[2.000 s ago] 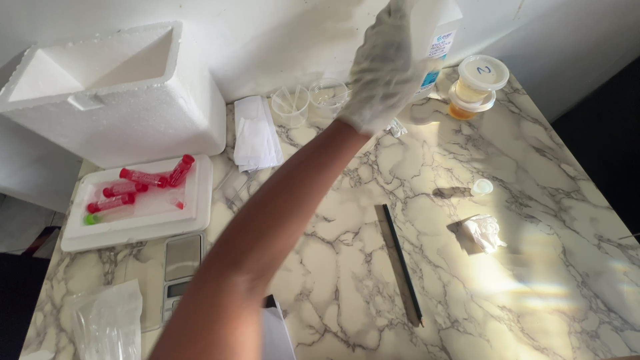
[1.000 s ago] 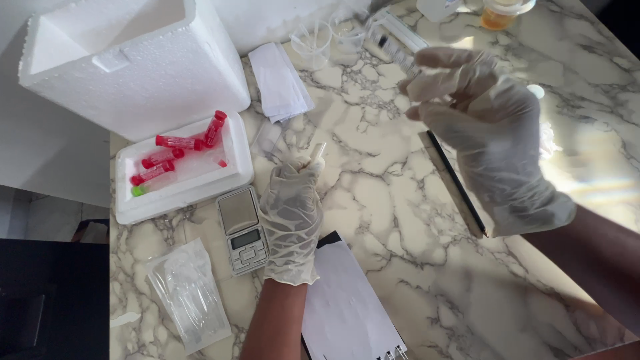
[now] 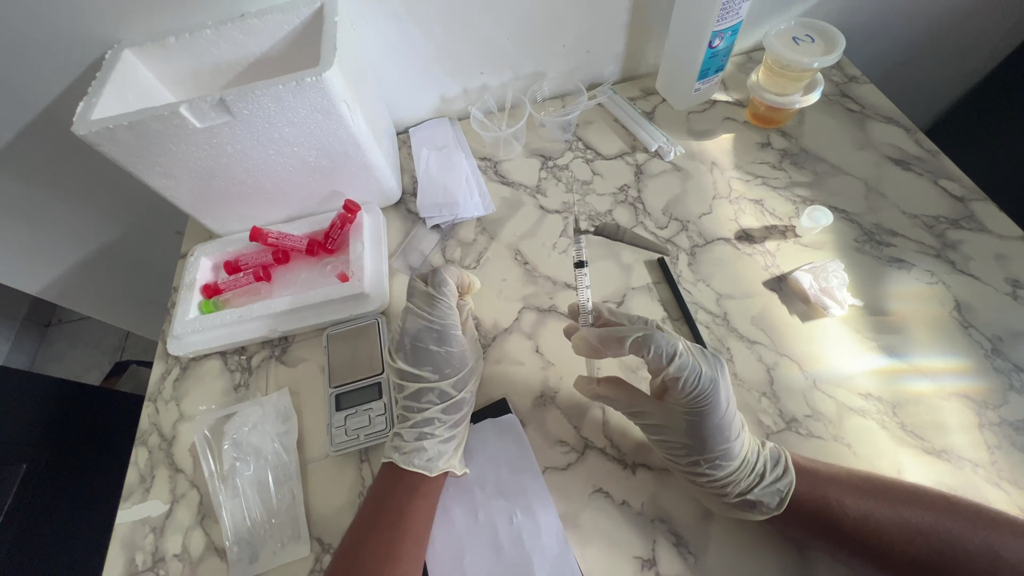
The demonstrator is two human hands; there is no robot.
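In a whitish glove, my right hand (image 3: 672, 392) grips a clear syringe (image 3: 583, 280) upright, its needle pointing away from me and its lower barrel between the fingers. My left hand (image 3: 436, 352), also gloved, is curled just right of a pocket digital scale (image 3: 358, 384); whether it holds something small is hidden by its fingers. Just beyond it lies a small transparent piece (image 3: 417, 244). A notepad (image 3: 500, 504) lies partly under my left wrist. Red-capped tubes (image 3: 284, 240), one with a green cap, rest in a white foam lid (image 3: 280, 324) at the left.
A foam box (image 3: 256, 136) stands behind the lid. Paper slips (image 3: 450, 172), plastic cups (image 3: 500, 128), wrapped items (image 3: 640, 124), a plastic bottle (image 3: 692, 56) and lidded containers (image 3: 786, 80) line the back. A black pencil (image 3: 682, 300), small cap (image 3: 814, 218) and crumpled tissue (image 3: 824, 288) lie right. A clear packet (image 3: 254, 480) lies front left.
One second ago my right hand was higher, near the back; it is now lower with the syringe upright. The bottle, by a gloved hand two seconds ago, stands apart from both hands. The view has shifted.
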